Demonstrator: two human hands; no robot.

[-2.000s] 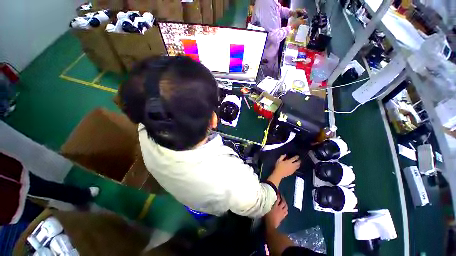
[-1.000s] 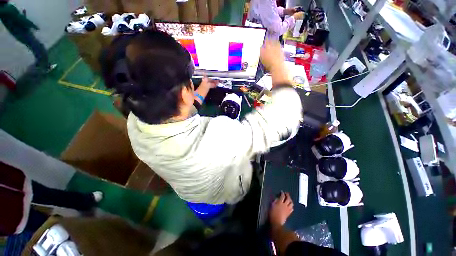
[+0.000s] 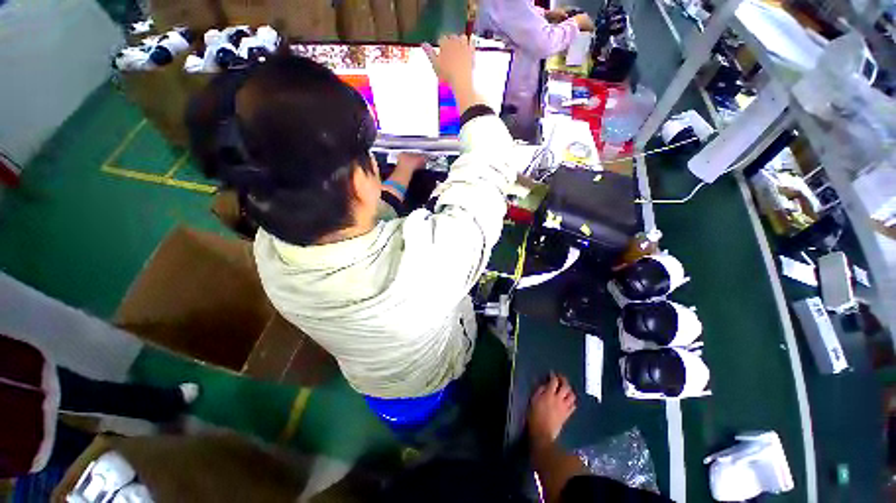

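My right hand [image 3: 552, 405] rests palm down on the dark green bench [image 3: 614, 418], fingers apart, with nothing seen in it. My left hand is out of the picture. A white strip [image 3: 593, 365] lies just beyond my right hand. Three white dome cameras with black heads, near [image 3: 648, 279], middle [image 3: 656, 323] and front [image 3: 660, 371], stand in a row to its right. A crumpled clear bag [image 3: 621, 460] lies beside my forearm.
A seated person [image 3: 364, 295] in a cream jacket is at front left, one hand before the monitor [image 3: 403, 98]. A black case [image 3: 591, 204] stands beyond the strip. A white piece [image 3: 751, 467] lies lower right. Open cartons [image 3: 201, 295] stand on the floor.
The seated person's arm has gone from the bench beside my hand up to the monitor. My right hand stays nearly in place. The walking person at upper left has left view.
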